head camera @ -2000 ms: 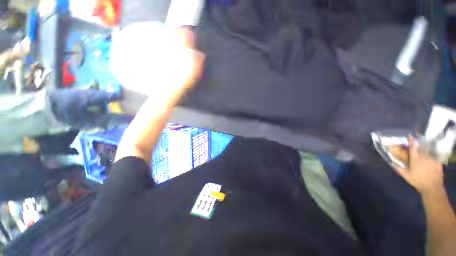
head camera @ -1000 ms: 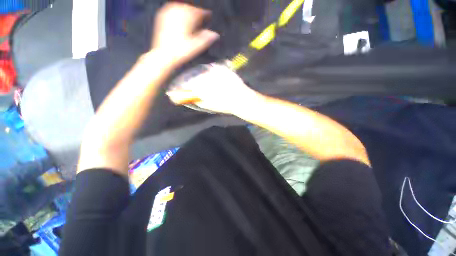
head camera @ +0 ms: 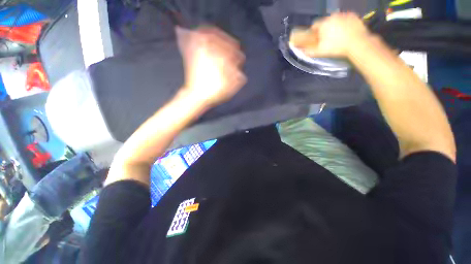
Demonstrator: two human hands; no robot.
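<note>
A black garment [head camera: 139, 85] is drawn over the light-grey padded sleeve board [head camera: 72, 113], whose rounded end is bare at the left. My right hand [head camera: 333, 36] is closed around the handle of the steam iron [head camera: 315, 66], at the right part of the cloth; whether the soleplate touches it is hard to tell. My left hand [head camera: 212, 64] is over the middle of the garment, blurred, with fingers curled. Whether it pinches cloth cannot be told.
A white strip [head camera: 95, 31] lies on the far left of the table. A white plate [head camera: 415, 63] is at the right. A blue crate [head camera: 178, 167] is below the board. A person's sleeve [head camera: 67, 183] shows at the lower left.
My right hand has moved right with the iron, away from my left hand. My left hand has moved slightly right and lower over the cloth.
</note>
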